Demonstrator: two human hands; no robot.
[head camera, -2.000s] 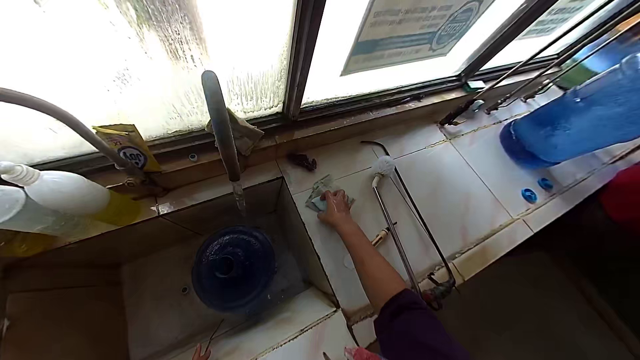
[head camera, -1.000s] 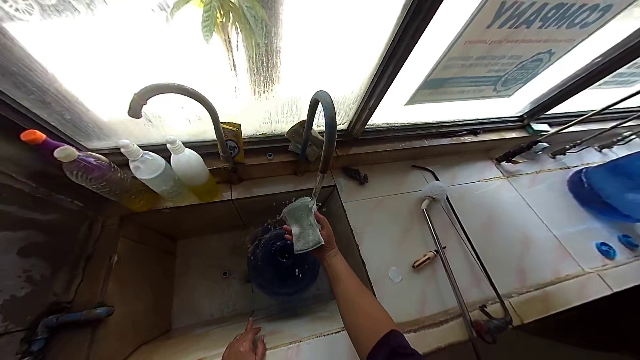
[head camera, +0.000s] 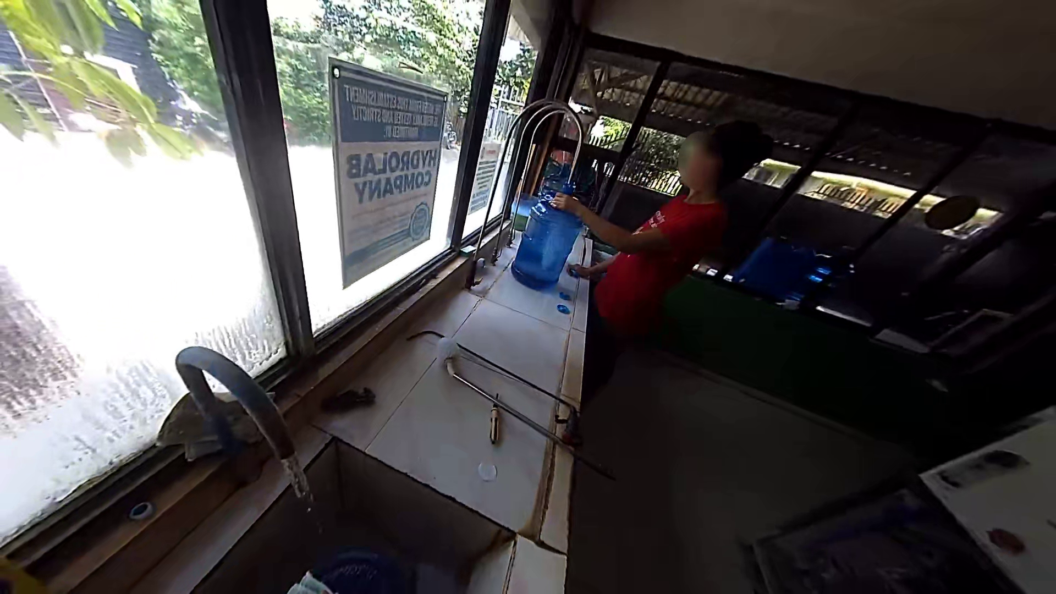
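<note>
Neither my left hand nor my right hand shows in the head view. Water runs from the curved grey faucet (head camera: 239, 396) into the tiled sink (head camera: 412, 487). At the bottom edge, the blue bottle (head camera: 363, 569) stands in the sink, cut off by the frame. Beside it a bit of pale cloth (head camera: 309, 584) shows; whether a hand holds it is hidden. On the counter right of the sink lie a metal pipe with a valve (head camera: 503, 403), a small brass-coloured fitting (head camera: 495, 422) and a white disc (head camera: 487, 471).
Farther along the tiled counter (head camera: 516, 326), a person in a red shirt (head camera: 660, 256) touches a large blue water jug (head camera: 546, 246) under curved metal spouts (head camera: 540, 115). Blue caps (head camera: 563, 308) lie near it. A dark object (head camera: 348, 400) sits by the window ledge.
The view has swung up and right, toward the far counter and the other person. Both my hands, seen at the sink a second ago, are out of view.
</note>
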